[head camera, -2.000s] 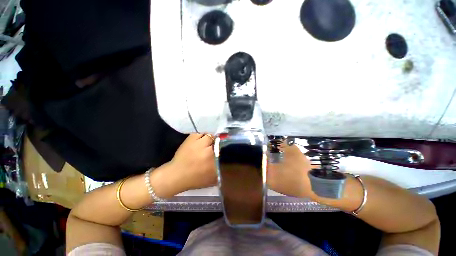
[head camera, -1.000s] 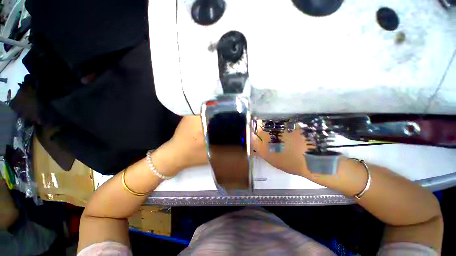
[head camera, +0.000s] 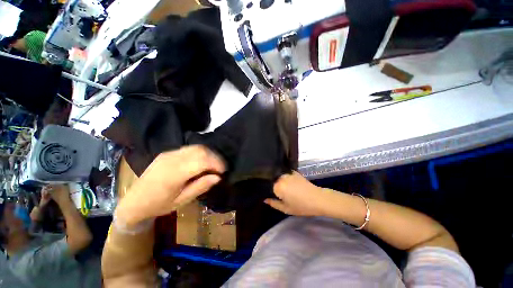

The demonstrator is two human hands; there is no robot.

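Observation:
A black garment piece (head camera: 247, 135) lies from the needle area (head camera: 281, 93) down over the table's front edge toward my lap. A narrow brown strip (head camera: 287, 132) runs along its right edge. My right hand (head camera: 292, 194) pinches the cloth near the lower end of this strip. My left hand (head camera: 180, 177) is over the cloth on the left, slightly blurred, fingers curled; whether it grips the cloth cannot be told. More black cloth (head camera: 188, 67) is bunched left of the white sewing machine head (head camera: 315, 17).
Snips (head camera: 399, 93) and a small brown scrap (head camera: 396, 73) lie right of the needle. A dark red case (head camera: 332, 45) is strapped to the machine. A ruled tape (head camera: 405, 143) runs along the front edge. Another person (head camera: 34, 247) is at left beside a grey machine part (head camera: 62, 154).
The view has turned and tilted, showing the needle area and more at left. Both hands have moved from behind the metal guard down to the cloth near my lap.

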